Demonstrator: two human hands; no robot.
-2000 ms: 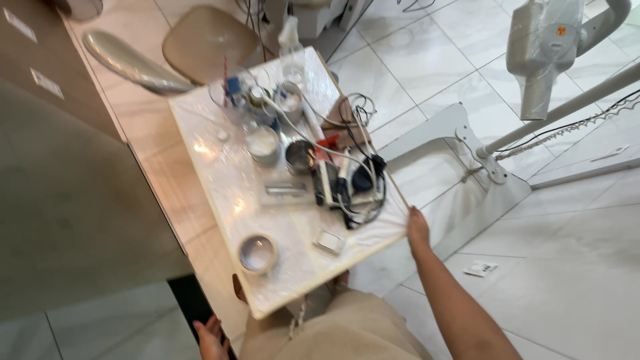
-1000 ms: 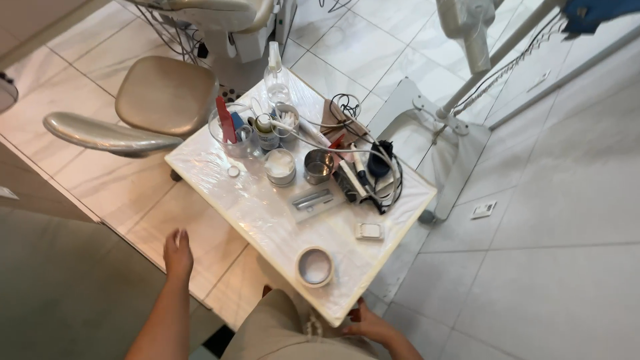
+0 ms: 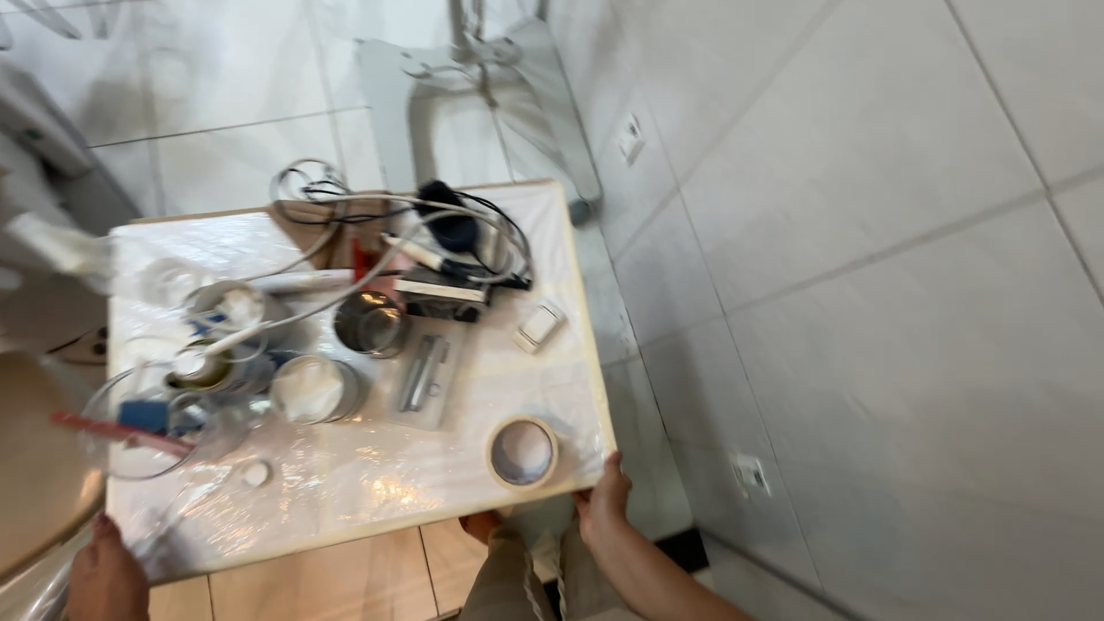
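A square table top wrapped in clear plastic (image 3: 345, 483) lies before me. My left hand (image 3: 107, 573) is at its near left corner, and my right hand (image 3: 608, 500) grips the near right corner. Close to the right hand lies a roll of masking tape (image 3: 523, 452). On the top also stand a metal cup (image 3: 372, 324), a round jar with a white top (image 3: 316, 390), a small white box (image 3: 541, 327), a packaged item in a clear pouch (image 3: 424, 375), a red-handled tool (image 3: 125, 433) and a black device with coiled cables (image 3: 448, 220).
A beige stool seat (image 3: 43, 466) is beside the table's left edge. Beyond the far edge a grey metal base with a caster (image 3: 392, 103) stands on the tiled floor. A tiled wall with wall sockets (image 3: 750, 474) rises on the right.
The table has turned relative to my view. My left hand, off the table a second ago, is now at its left corner. The view has swung toward the wall.
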